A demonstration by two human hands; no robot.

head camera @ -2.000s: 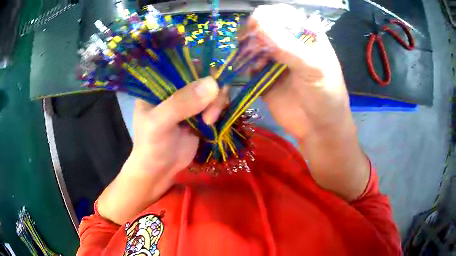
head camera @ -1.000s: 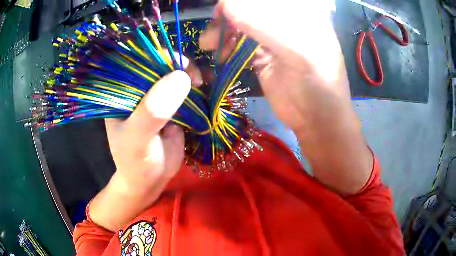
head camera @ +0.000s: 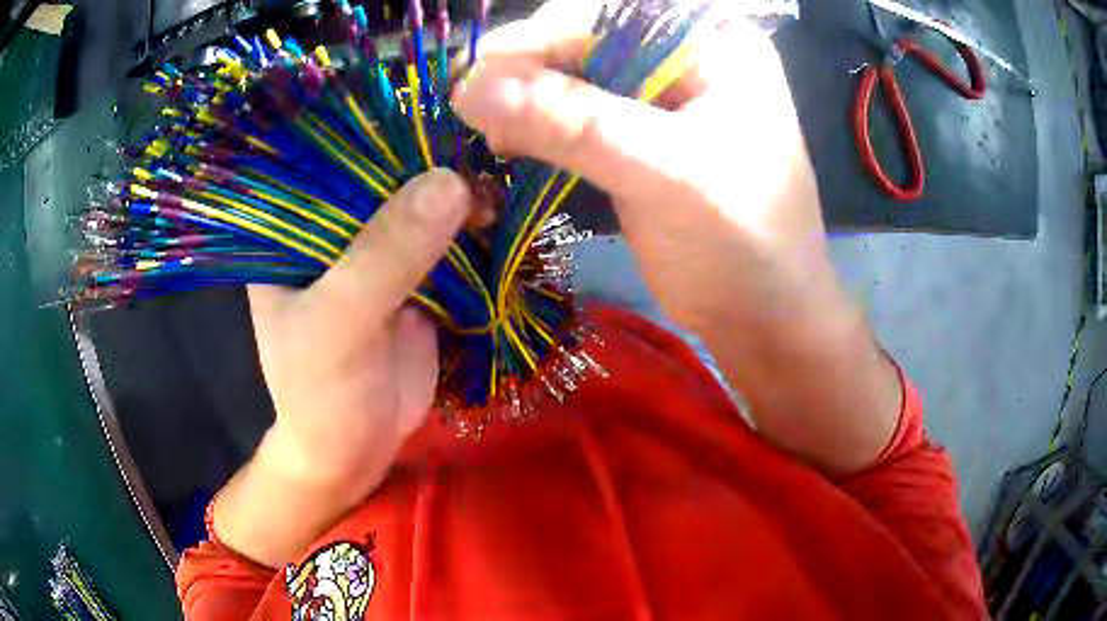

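My left hand (head camera: 352, 328) grips a large bundle of blue, yellow and teal wires (head camera: 279, 182), thumb on top. The wires fan out to the upper left, with purple, yellow and white bands and silver tips. Their other ends flare below the pinch in a fringe of silver crimp terminals (head camera: 571, 368). My right hand (head camera: 656, 158) is closed around a smaller group of the wires (head camera: 631, 55), whose tips are overexposed at the top edge. Its thumb and fingertips are beside the upright wires of the left fan.
Red-handled pliers or cutters (head camera: 892, 134) lie open on the dark mat (head camera: 983, 182) at the upper right. Spare wires (head camera: 79, 588) lie on the green surface (head camera: 49, 449) at lower left. A dark rack-like object (head camera: 1044, 534) stands at lower right.
My right hand has come down and left towards the left fan, and its wire group now shows above the fingers. My left hand keeps its grip and has moved slightly.
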